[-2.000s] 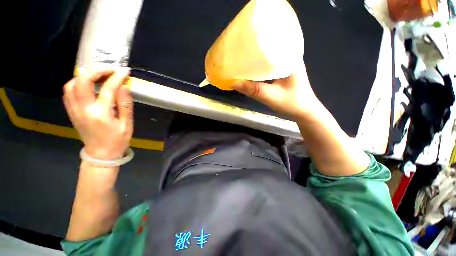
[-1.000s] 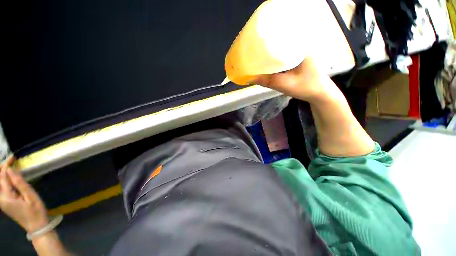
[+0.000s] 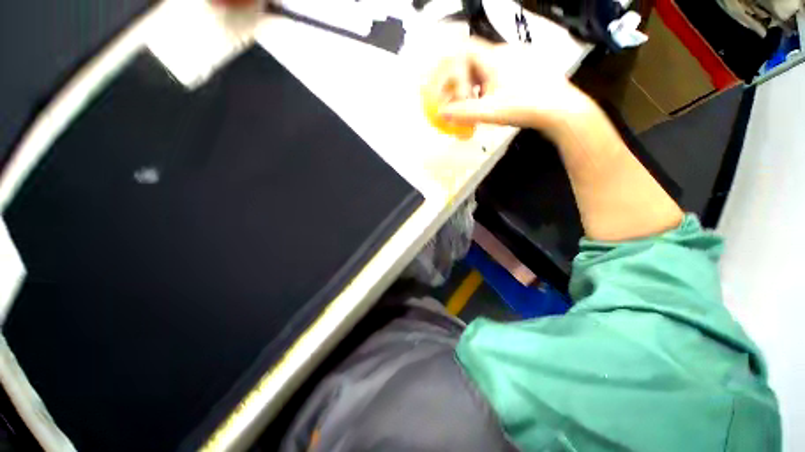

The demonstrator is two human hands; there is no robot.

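A large black notched panel (image 3: 212, 238) lies in front of me, its near edge along the table's yellowed rim (image 3: 327, 322). A thin line runs along that edge; whether it is glue or a fold I cannot tell. My right hand (image 3: 503, 97) is at the right end of the table, beyond the panel's corner, with fingers bent round the glue squeeze bottle (image 3: 448, 110). Only the bottle's orange part shows clearly; its pale body blends into the bright table, and its nozzle cannot be made out. My left hand is out of the picture.
A reddish tub, cut off by the top edge (image 3: 234, 3), stands beyond the panel. A black strip (image 3: 384, 33) lies on the white table. Black scraps are at the top right. A brown carton with a red edge (image 3: 658, 93) stands right of the table.
The view has swung right. My right hand and the bottle have moved off the panel's near edge to the table's right end. My left hand has left the picture.
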